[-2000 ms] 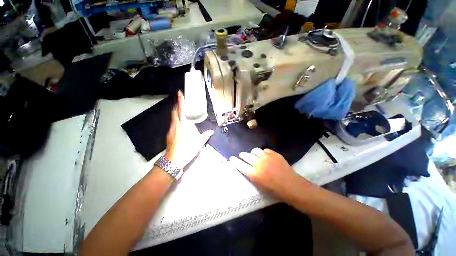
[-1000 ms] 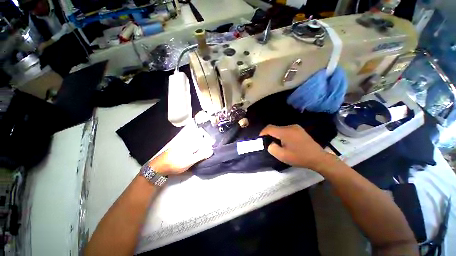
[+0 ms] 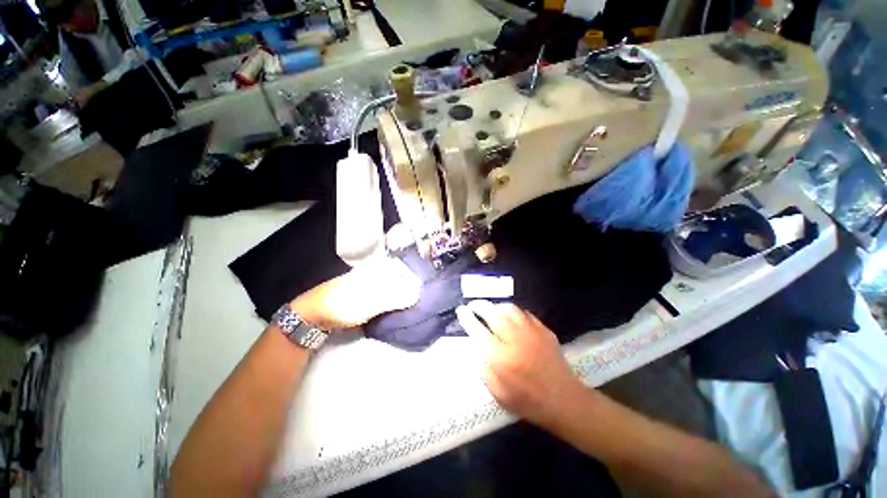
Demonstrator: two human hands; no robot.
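Observation:
A dark garment piece lies under and in front of the needle area of the cream sewing machine. A small white label lies on the dark cloth just right of and below the presser foot. My left hand, with a metal watch at the wrist, presses on the cloth left of the needle; its fingers are washed out by the lamp light. My right hand holds the near edge of the cloth just below the label, thumb and finger together. The needle tip is hard to make out.
The white machine lamp hangs left of the needle. Dark cut cloth lies at the left on the white table. A blue yarn bundle hangs from the arm. A black flat piece and scissors lie at right. A person is far back left.
My right hand has moved left and toward me, from the cloth's right end to its near edge below the label. The cloth is bunched closer to my left hand, which stays beside the needle.

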